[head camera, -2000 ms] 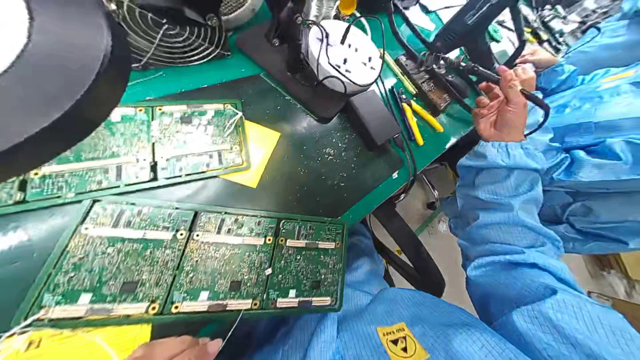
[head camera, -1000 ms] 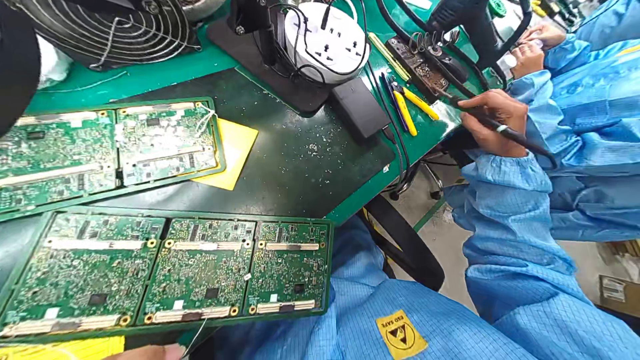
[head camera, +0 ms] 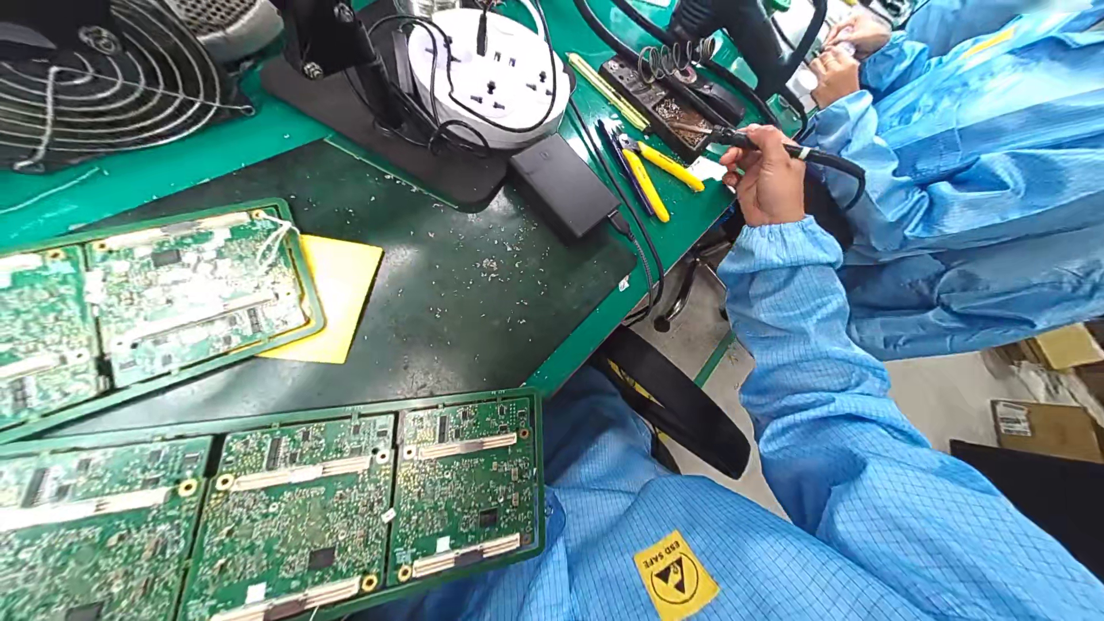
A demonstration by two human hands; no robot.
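My right hand holds a soldering iron by its handle, the tip pointing left over the cleaning tray of the soldering iron stand. Yellow-handled cutters lie just left of that hand. My left hand is out of view. A green circuit board panel with several sections is at the lower left, near my body. Above it a second circuit board panel overlaps a yellow sheet on the dark mat.
A white round power strip, a black power adapter and cables stand at the back. A metal fan guard is at the upper left. At right, a co-worker's hands and blue sleeves are close by. Small debris dots the mat.
My right hand has brought the soldering iron's tip down to the stand's cleaning tray. My left hand, earlier at the lower board panel's near edge, has left the view.
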